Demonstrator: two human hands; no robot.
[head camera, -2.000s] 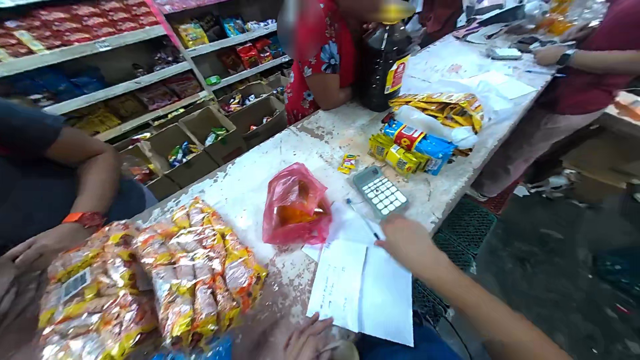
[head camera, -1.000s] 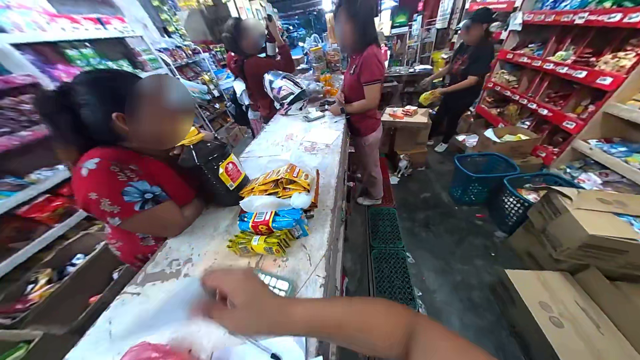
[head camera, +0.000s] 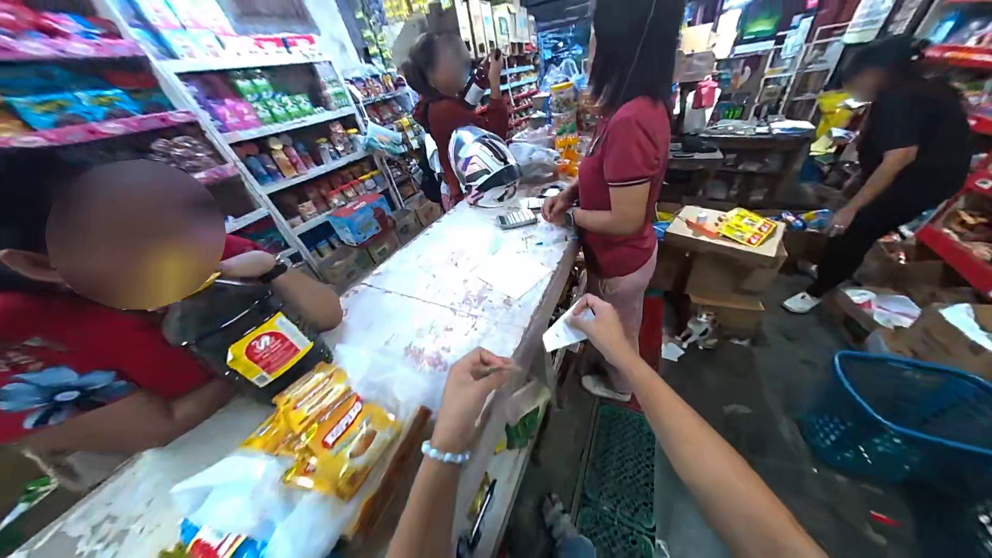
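Observation:
My left hand (head camera: 469, 391), with a pale bead bracelet at the wrist, is raised over the counter's right edge, its fingers pinched on something thin and translucent, perhaps a plastic bag (head camera: 521, 399). To its right my right hand (head camera: 601, 329) holds a folded white paper slip (head camera: 566, 333) past the counter's edge. Left of my left hand, yellow snack packs (head camera: 341, 434) lie on the worn white counter (head camera: 434, 310). Beside them are a white plastic bag (head camera: 240, 496) and a large dark bottle (head camera: 271, 349) with a yellow and red label, near a person in red.
A helmet (head camera: 484, 167) and a calculator (head camera: 518, 219) sit at the counter's far end, near a standing person in maroon. Stocked shelves line the left. Green crates (head camera: 620, 465), a blue basket (head camera: 891, 426), cardboard boxes (head camera: 725, 271) and a cat (head camera: 697, 329) occupy the floor at right.
The view has swung from the near counter toward the shop's far end. Both my hands are now raised, and a white paper slip is in my right hand, which held a pen two seconds ago.

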